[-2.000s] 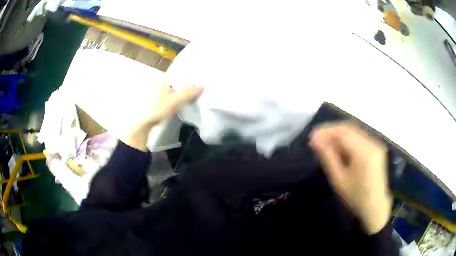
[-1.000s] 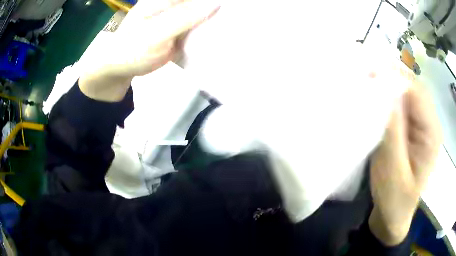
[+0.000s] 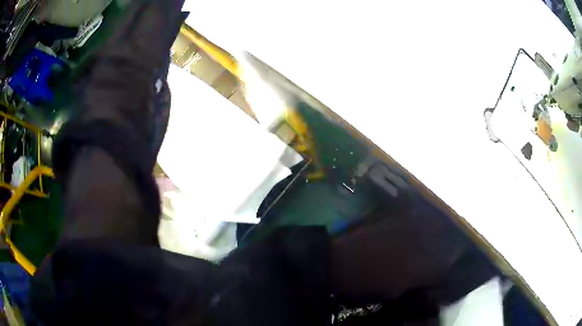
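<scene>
My left hand is out of the picture; its dark sleeve point(image 3: 115, 95) reaches up the left side to the top edge. My right hand is not in view either; a dark sleeve lies low in the middle. A white fabric piece point(image 3: 478, 307) shows at the bottom right, below the table edge, cut off by the frame. A stack of white pieces point(image 3: 217, 146) lies left of the table. The white table point(image 3: 383, 83) is so bright that I cannot tell whether fabric lies on it.
The sewing machine head point(image 3: 567, 83) stands at the far right, with an orange-brown block point(image 3: 544, 129) and a dark patch point(image 3: 526, 151) by it. Yellow tubes point(image 3: 214, 49) run beside the stack. A yellow-framed cart point(image 3: 25, 191) and a blue object point(image 3: 38, 76) are at the left.
Both hands have left view, the left arm reaching upward. The large white sheet between them no longer hangs over my lap. The table edge and floor now show.
</scene>
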